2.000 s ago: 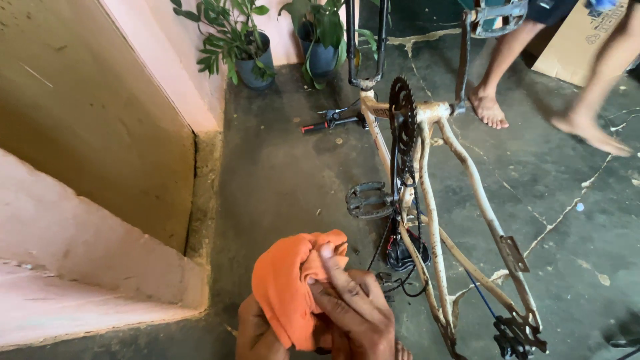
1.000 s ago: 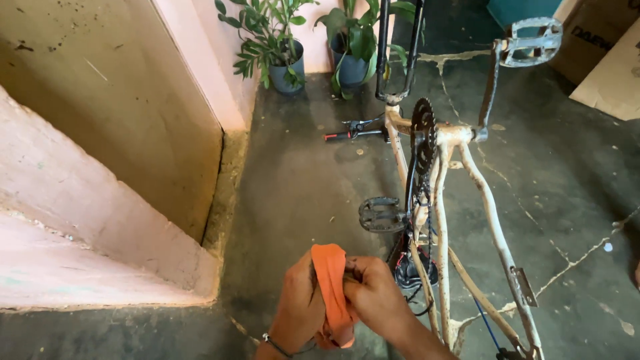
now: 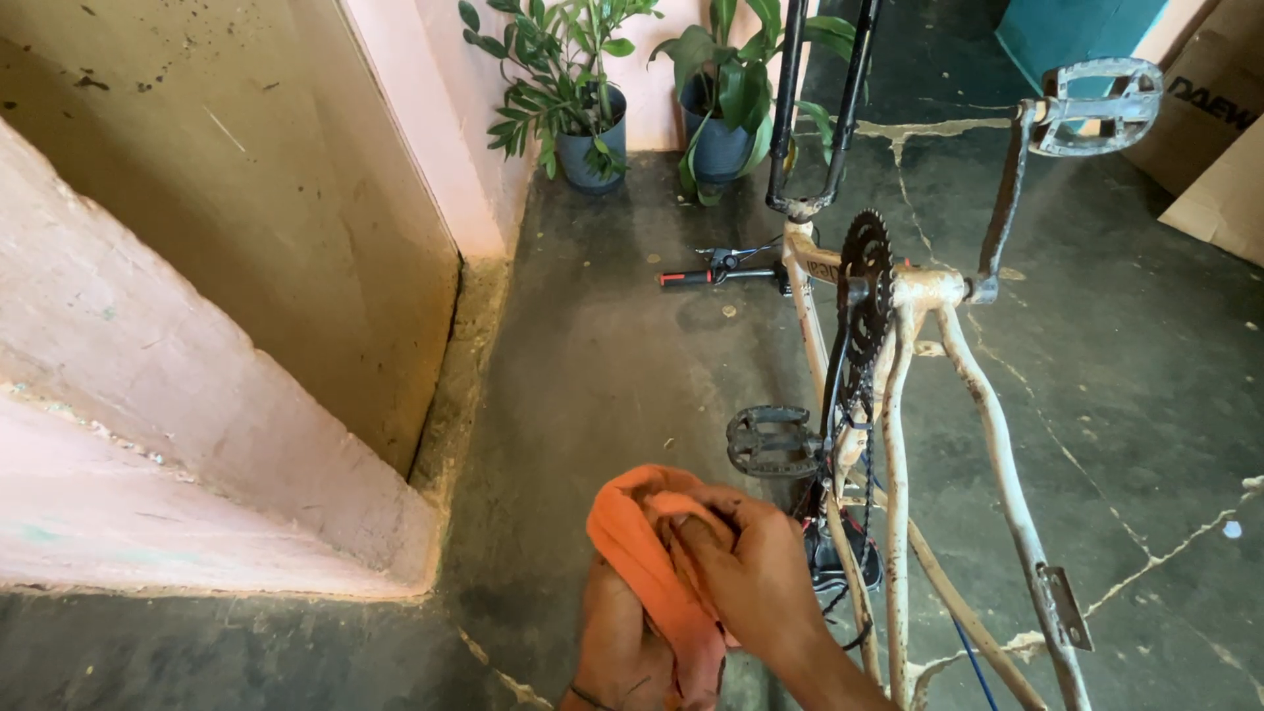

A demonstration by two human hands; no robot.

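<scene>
An orange cloth is bunched between my two hands at the bottom middle. My right hand grips it from the right, thumb and fingers pressed into its folds. Beneath and to the left, my left hand holds it too, its fingers mostly hidden by the cloth. Just right of my hands stands an upside-down bicycle with a worn, pale frame. Its black chainring, a near pedal and a raised pedal show, and the black fork points up without a wheel.
The handlebar grip rests near the dark, cracked floor. Two potted plants stand by the pink wall. A low wall edge and a yellowish door are at left, cardboard at the upper right.
The other person's legs and feet, at the upper right two seconds ago, are out of view. My hands have shifted and refolded the orange cloth between them.
</scene>
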